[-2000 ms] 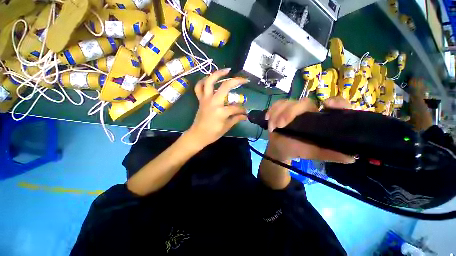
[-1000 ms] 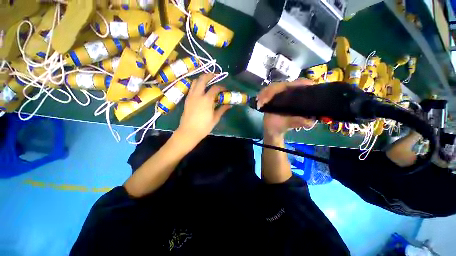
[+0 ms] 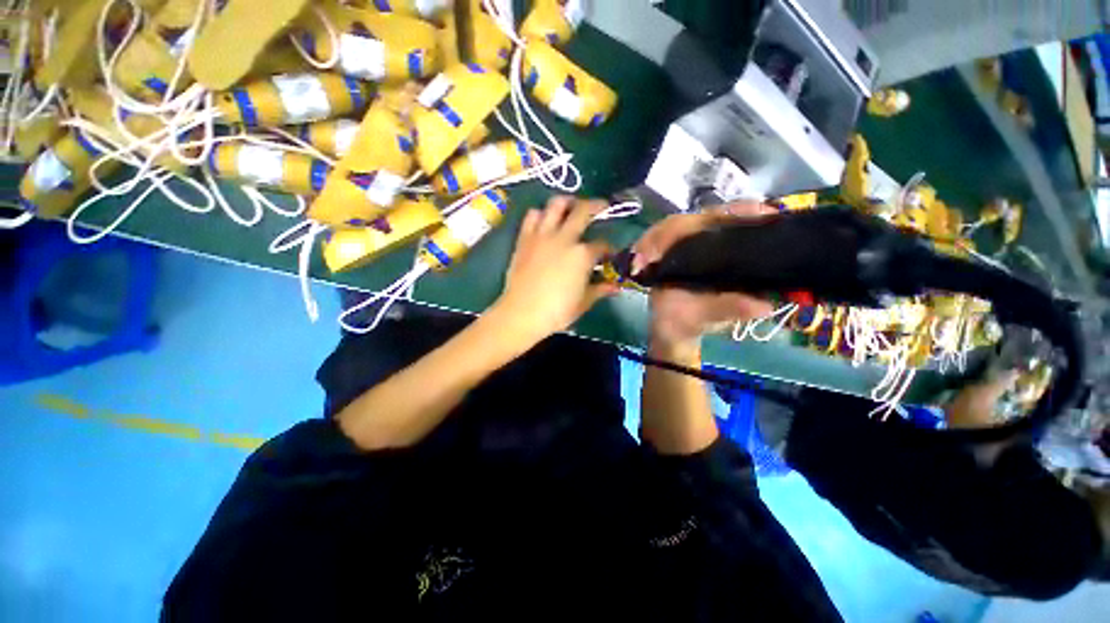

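Observation:
My left hand (image 3: 554,268) holds a yellow corded unit (image 3: 612,270), mostly hidden by the fingers, with a white cord loop above it. My right hand (image 3: 682,286) is wrapped around the black electric screwdriver (image 3: 779,253). The front of the screwdriver meets the unit between my two hands; the bit tip is hidden. The screwdriver lies roughly level, its thick cable curving off to the right. The grey screw feeder (image 3: 749,140) stands just behind my right hand.
Yellow units with white cords (image 3: 365,170) are piled on the green bench at left. More units (image 3: 925,319) lie at right, partly behind the screwdriver. Another person's dark sleeve (image 3: 949,499) is at lower right. A blue stool (image 3: 79,298) stands at lower left.
The unit in my left hand is now mostly covered by fingers and has turned from its sideways, label-showing pose. The view has shifted, moving the bench and piles rightward.

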